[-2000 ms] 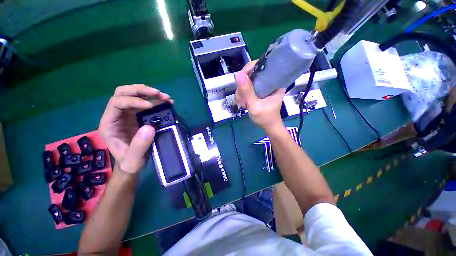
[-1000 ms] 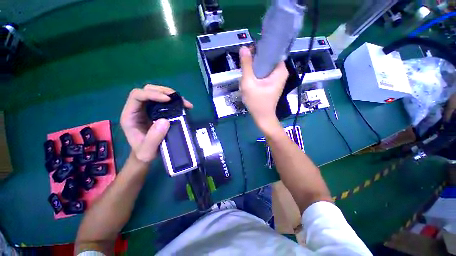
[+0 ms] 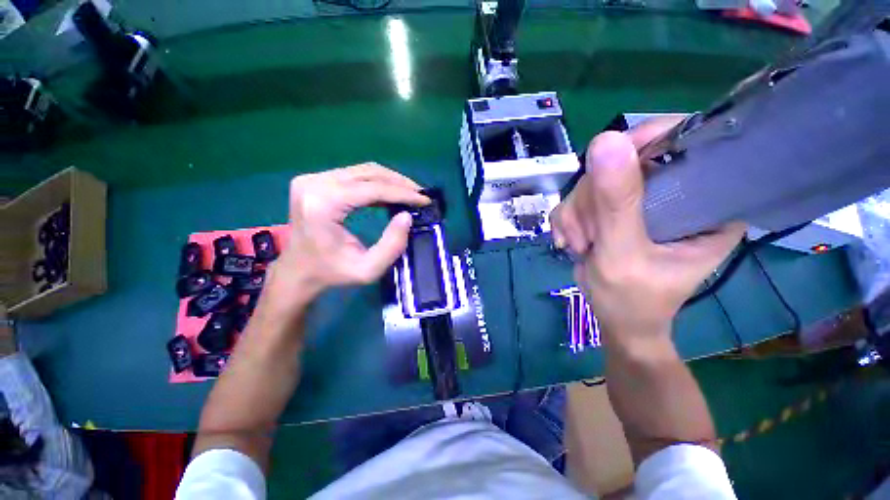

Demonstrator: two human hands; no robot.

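The black product body (image 3: 442, 356) lies on the dark fixture plate with lime-green pads (image 3: 400, 342). Its silver-white window frame (image 3: 426, 270) faces up. My left hand (image 3: 346, 229) has thumb and fingertips on the small black end part (image 3: 425, 207) at the far end of the body. My right hand (image 3: 644, 229) grips the large grey electric screwdriver (image 3: 771, 142), which is raised and tilted near the camera. Its tip is hidden or too blurred to tell, close to the screw feeder's front (image 3: 530, 174).
A pink mat (image 3: 185, 363) left of the body bears several small black parts. An open carton (image 3: 90, 269) with black parts stands far left. Striped strips (image 3: 583, 320) lie right of the fixture. A second feeder and white box are partly hidden behind the screwdriver.
My view has turned left, so the carton now shows. The screwdriver has come closer to the camera and tilted over to the right. My left hand stays at the body's far end.
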